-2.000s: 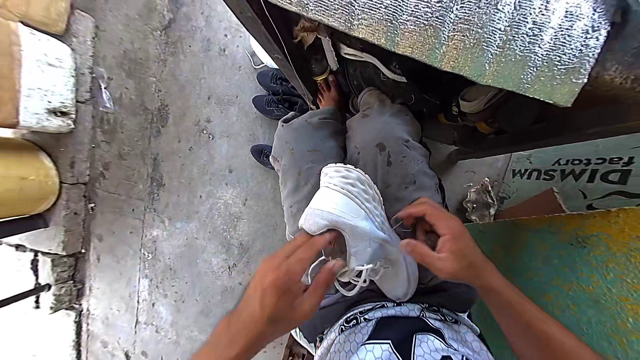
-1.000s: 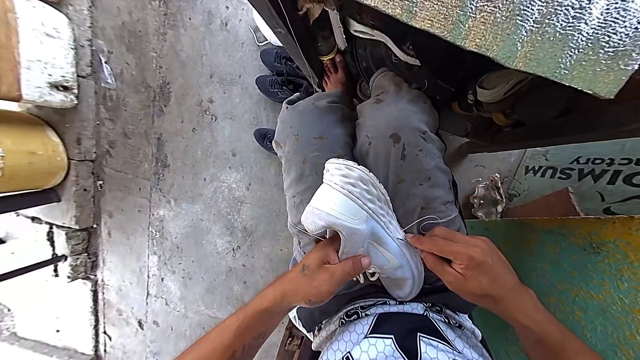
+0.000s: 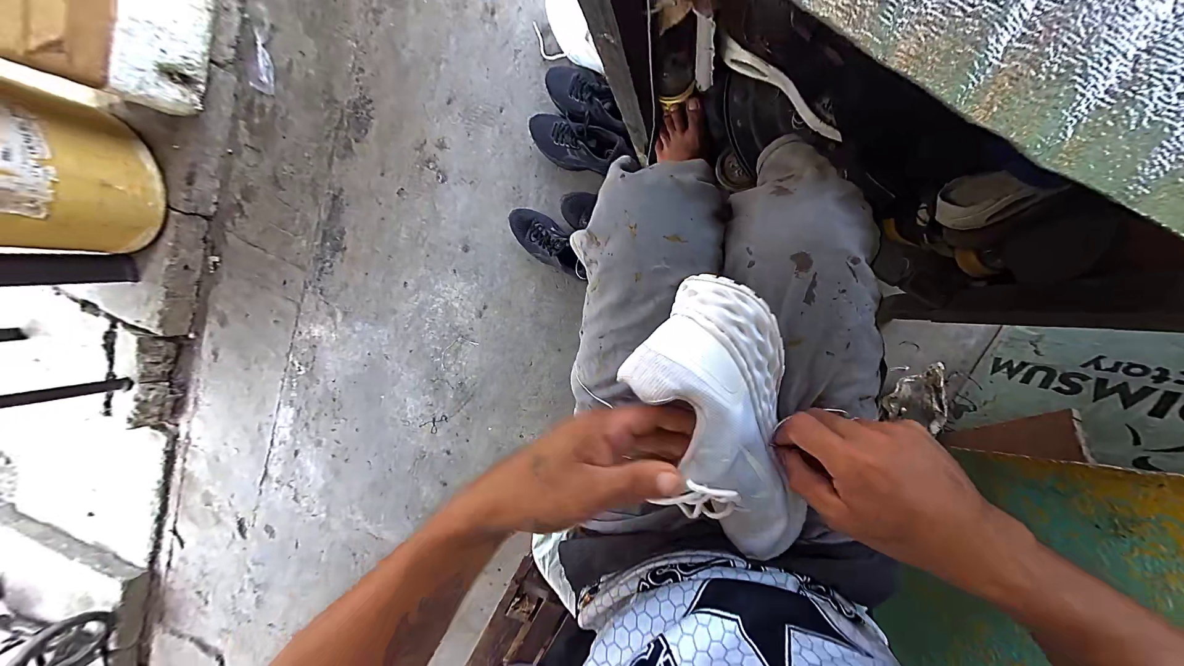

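A white sneaker [image 3: 726, 398] with white laces rests on its side across my lap, its ridged sole turned up and to the right. My left hand [image 3: 601, 467] is at the shoe's collar, the fingers reaching into the opening and the thumb near the laces. At the seam between upper and sole, my right hand [image 3: 856, 472] pinches something thin, with the fingertips against the shoe. A fine thread shows by each hand; whether a needle is between the right fingertips cannot be told. Grey stained trousers [image 3: 657, 250] lie under the shoe.
Several dark sneakers [image 3: 573, 141] stand on the concrete floor beyond my knee. A table with a foil-like cover [image 3: 1045, 74] overhangs shoes and clutter at upper right. A green painted surface [image 3: 1036, 546] and a printed board [image 3: 1091, 379] are at right. A yellow cylinder [image 3: 83, 176] lies at left.
My left hand was at the shoe's opening a second ago and now reaches further in, fingers spread. My right hand, earlier drawing thread a little away from the sole edge, is now close against it.
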